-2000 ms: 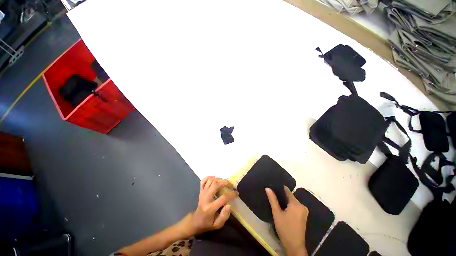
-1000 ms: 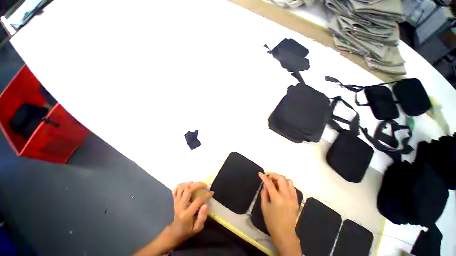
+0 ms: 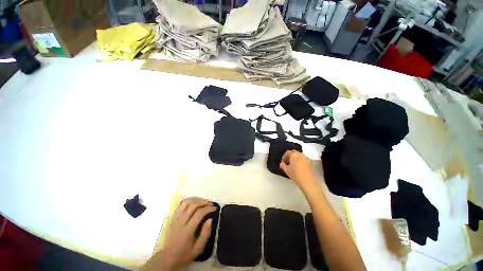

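Observation:
Several black rounded panels lie in a row on the work board [image 3: 204, 182] near me; one is the black panel [image 3: 239, 235]. My left hand [image 3: 189, 227] rests flat over the leftmost panel, fingers slightly spread. My right hand [image 3: 294, 161] reaches over the row, its fingertips on the single black pile [image 3: 276, 153] at the board's far edge. Whether they grip a piece cannot be told. My right forearm covers part of the rightmost panel. The neat black stack [image 3: 233, 138] stands left of that pile.
Two bulky black piles [image 3: 356, 166] stand right of my right forearm. The glue bottle [image 3: 396, 237] lies at the right by notched black pieces [image 3: 416, 211]. A small black scrap [image 3: 134, 206] lies left. Black straps [image 3: 318, 128], beige fabric stacks [image 3: 259, 39] and yellow fabric [image 3: 127, 41] are behind.
The view has swung right and up. My right hand has moved from the row of panels to the single black pile. My left hand has moved from the board's edge onto the leftmost panel.

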